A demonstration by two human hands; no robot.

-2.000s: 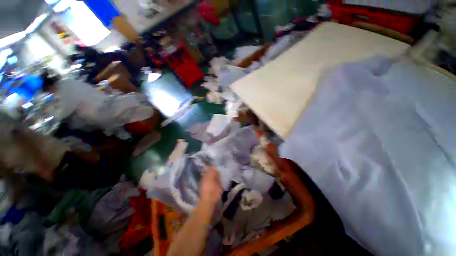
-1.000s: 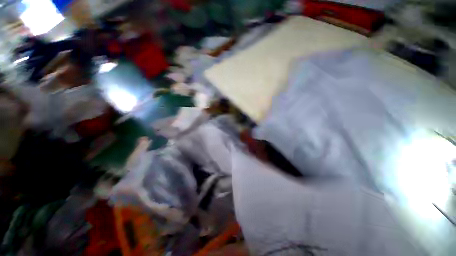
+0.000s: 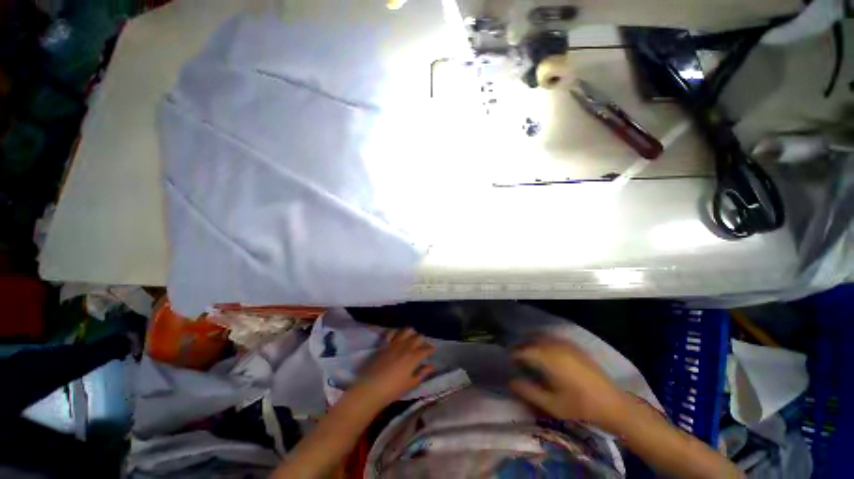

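My left hand (image 3: pixel 398 367) is low in front of my lap, below the table edge, with its fingers on pale cloth (image 3: pixel 449 360). My right hand (image 3: pixel 562 379) is beside it to the right, blurred, its fingers bent over the same cloth; whether it grips is hard to tell. A light blue-grey garment piece (image 3: pixel 281 178) lies spread on the left of the sewing table (image 3: pixel 103 215), its lower edge at the table's front edge. Neither hand touches that piece. The needle area (image 3: pixel 487 47) at the top is mostly lost in lamp glare.
Black-handled shears (image 3: pixel 744 192) and a dark red snips-like tool (image 3: pixel 632 131) lie on the right of the table. A clear plastic bag (image 3: pixel 829 220) hangs at right. A blue basket (image 3: pixel 698 365) holding cloth stands below right. An orange basket (image 3: pixel 183 332) and crumpled cloth are below left.
The view has swung from the floor and orange basket to the table and lap. The left hand has left the basket's cloth heap. The right hand has come into view.
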